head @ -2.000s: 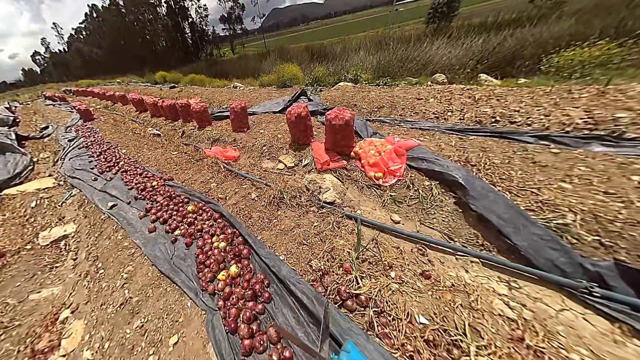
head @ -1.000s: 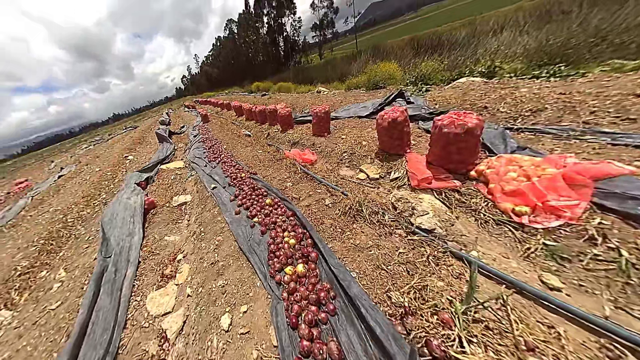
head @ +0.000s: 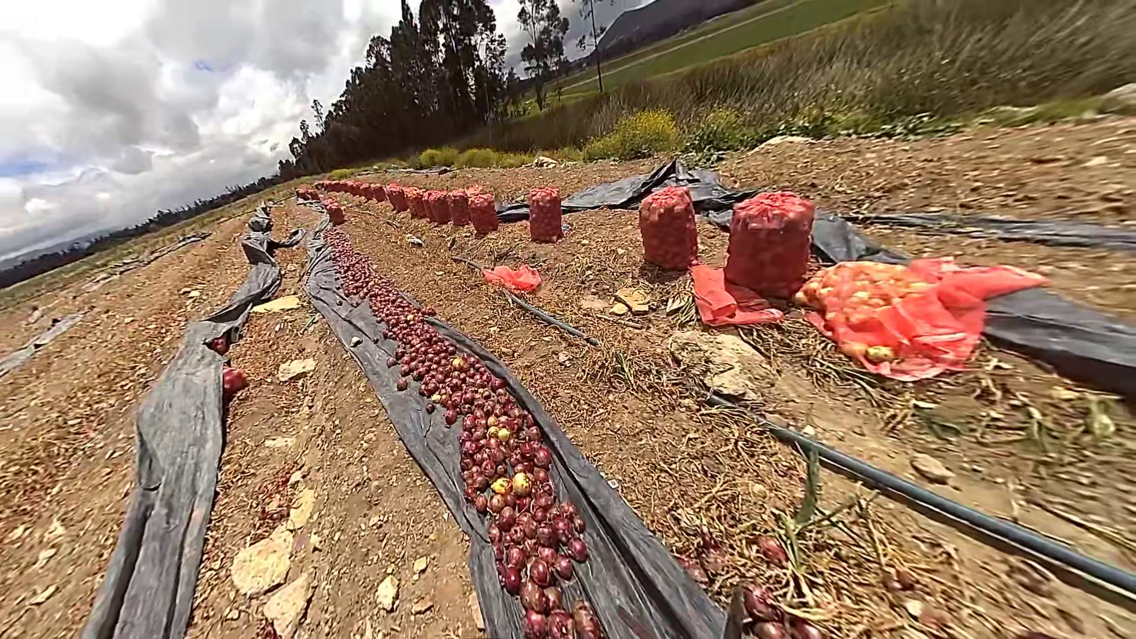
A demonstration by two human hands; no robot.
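Neither my left hand nor my right hand shows in the head view. A long heap of red onions [head: 510,453] lies along a grey plastic sheet [head: 661,568] that runs from the bottom middle away to the upper left. A few yellow onions [head: 521,484] are mixed in. To the right of the heap, filled red mesh sacks [head: 770,244] stand upright in a row that recedes into the distance. Beside the nearest one, a red mesh sack [head: 950,319] lies on the ground with pale onions [head: 856,297] in it. A dark tip of something shows at the bottom edge.
A grey-green hose [head: 923,501] crosses the dry soil at the right. Another grey sheet [head: 182,453] lies at the left. Stones [head: 264,564] and a pale rock [head: 723,359] stick up from the ground. An empty red mesh piece [head: 513,278] lies near the hose's far part.
The view has swung left, bringing in more of the left sheet. A bit of blue at the bottom edge two seconds ago is out of view.
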